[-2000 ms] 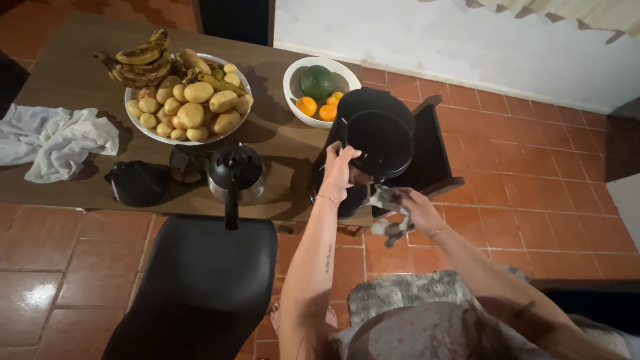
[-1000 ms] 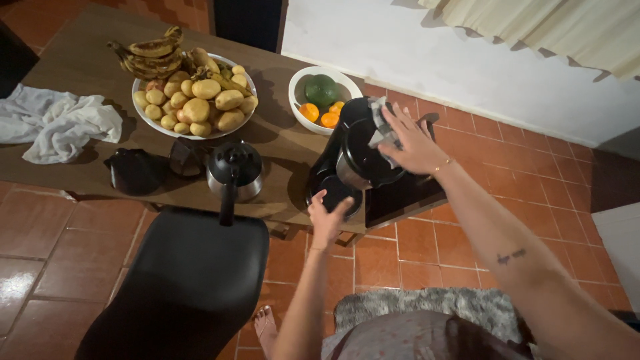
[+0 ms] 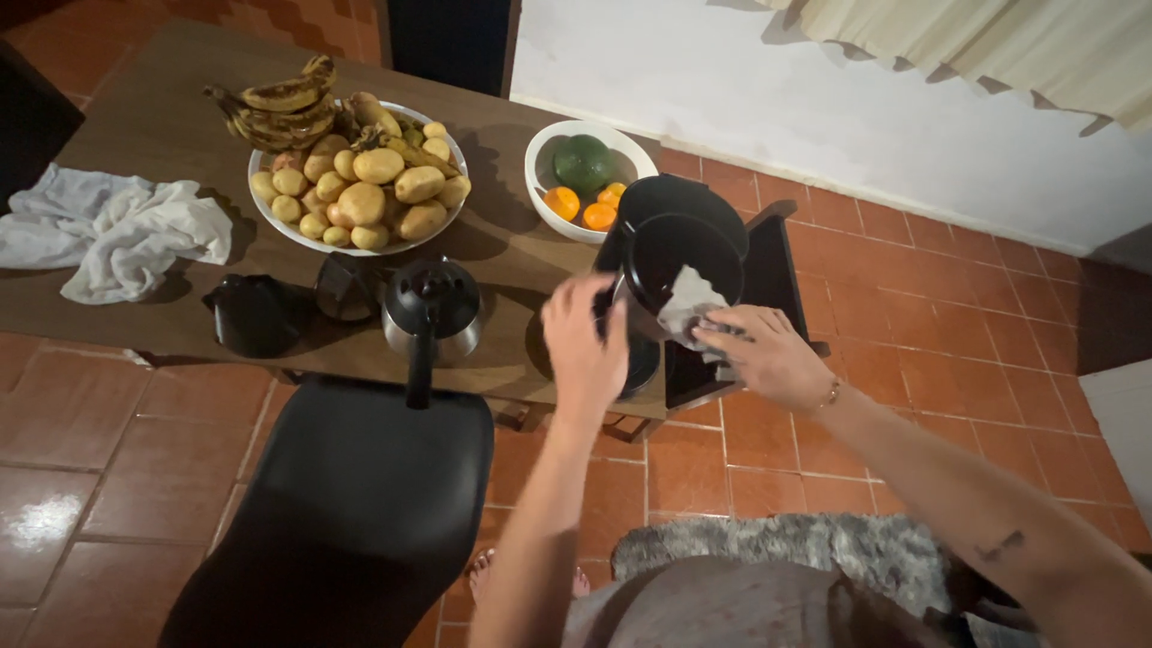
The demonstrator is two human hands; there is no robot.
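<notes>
A black coffee maker [image 3: 684, 207] with its upper part open stands at the table's right end. My right hand [image 3: 765, 351] holds a crumpled pale grey cloth [image 3: 691, 301] against the front rim of the machine's round basket. At the machine's left side is my left hand [image 3: 585, 342], fingers spread and slightly blurred; whether it touches the housing I cannot tell. A steel and black thermal carafe [image 3: 432, 310] stands to the left, beside a dark filter holder or cup [image 3: 345, 288] and a black plastic part [image 3: 256, 315].
On the wooden table [image 3: 499, 360] are a large bowl [image 3: 261, 211] of potatoes and bananas, a white bowl [image 3: 540, 148] with an avocado and oranges, and a white cloth [image 3: 148, 234]. A black chair [image 3: 360, 486] stands at the near edge, another chair [image 3: 774, 270] beyond the right end.
My right hand and the cloth have moved from the top back of the coffee maker to its basket's front rim. My left hand has moved up from the machine's base to its side.
</notes>
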